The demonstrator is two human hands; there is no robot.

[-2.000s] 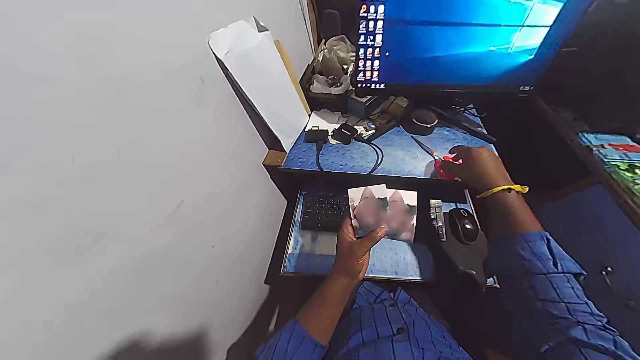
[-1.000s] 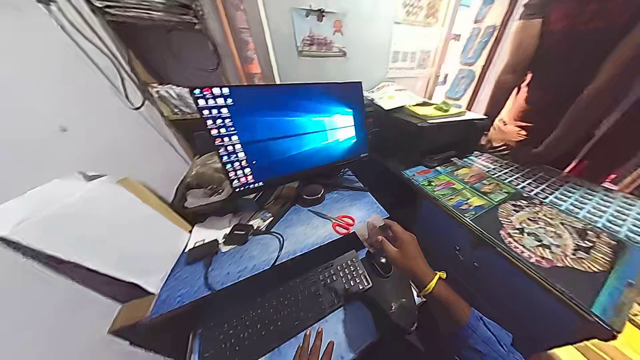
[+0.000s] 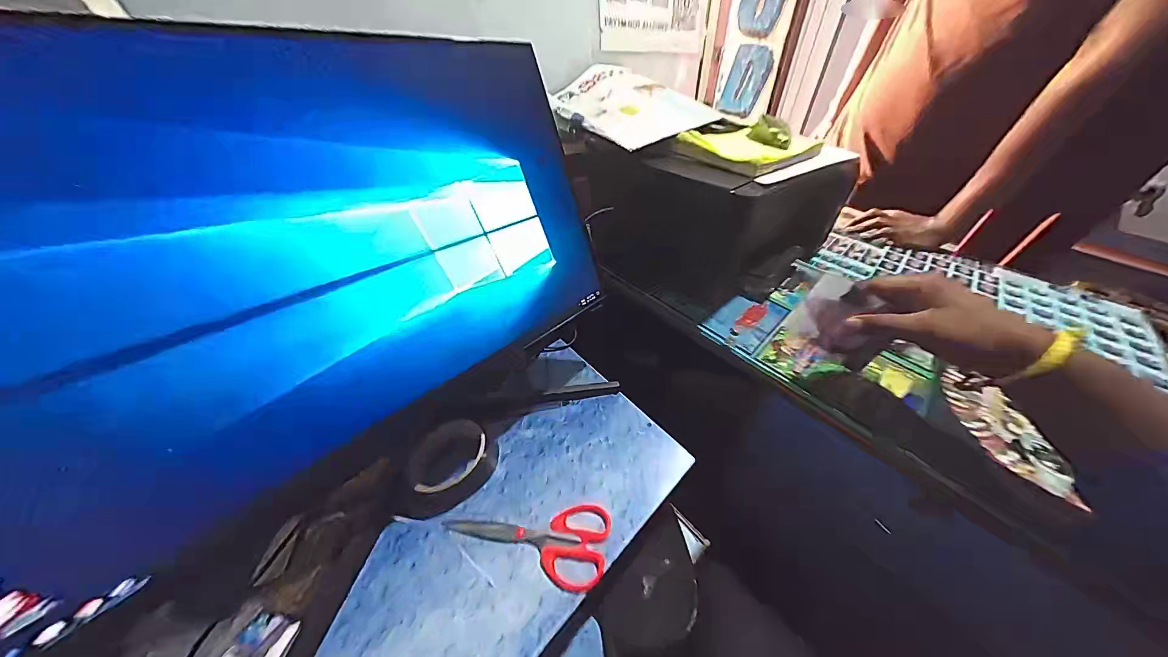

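Note:
My right hand [image 3: 949, 324], with a yellow band at its wrist, is over the glass-topped counter [image 3: 821, 406] at the right. Its thumb and fingers pinch a small translucent packet or print [image 3: 826, 315], blurred, whose contents I cannot tell. Beneath and around it lie colourful printed pictures [image 3: 899, 379]. My left hand is out of view. Red-handled scissors [image 3: 547, 538] lie on the blue desk top [image 3: 511, 584], their blades pointing left. A roll of black tape [image 3: 447, 465] sits beside them, near the monitor [image 3: 292, 210].
A black box-shaped machine [image 3: 721, 210] with papers and a yellow item on top stands behind the desk. Another person's hand [image 3: 899, 226] rests on the far side of the counter, by a gridded sheet [image 3: 1058, 306]. Part of a computer mouse or pad shows below the scissors.
The view has swung up and right. My right hand, earlier over the desk near the scissors and then by the mouse, is now over the counter. My left hand has left the view.

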